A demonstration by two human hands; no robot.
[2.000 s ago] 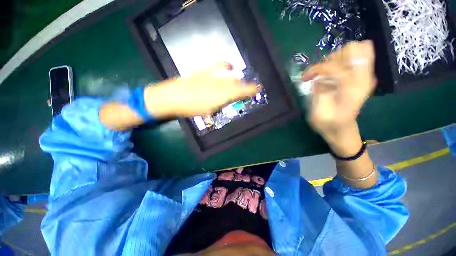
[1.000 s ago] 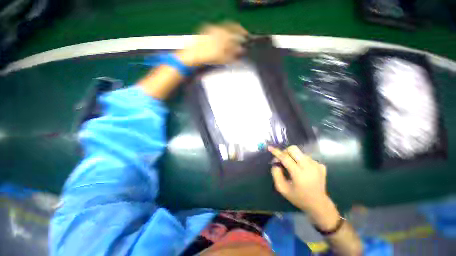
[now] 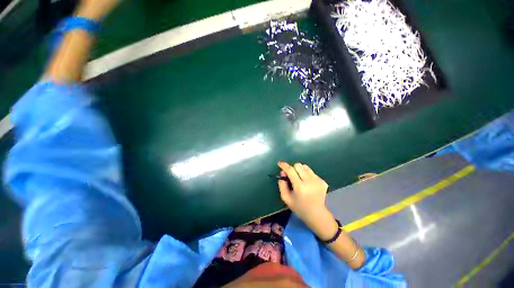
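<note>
My right hand is low over the green bench mat, near its front edge. Its fingers are curled around a slim dark tool, likely the tweezers, whose tip points left. My left hand is stretched far forward to the upper left and cut off by the top edge of the picture, so what its fingers do is hidden. A loose heap of short dark pieces with shiny glints lies on the mat. The black frame and the device are not in view.
A black parts tray holding a dense heap of white strips stands at the upper right. A white strip runs along the far side of the mat. A blue sleeve of another person shows at the right edge.
The black frame with the device has gone from view. My left hand has moved far to the upper left. My right hand has drawn back from the device. The view has turned.
</note>
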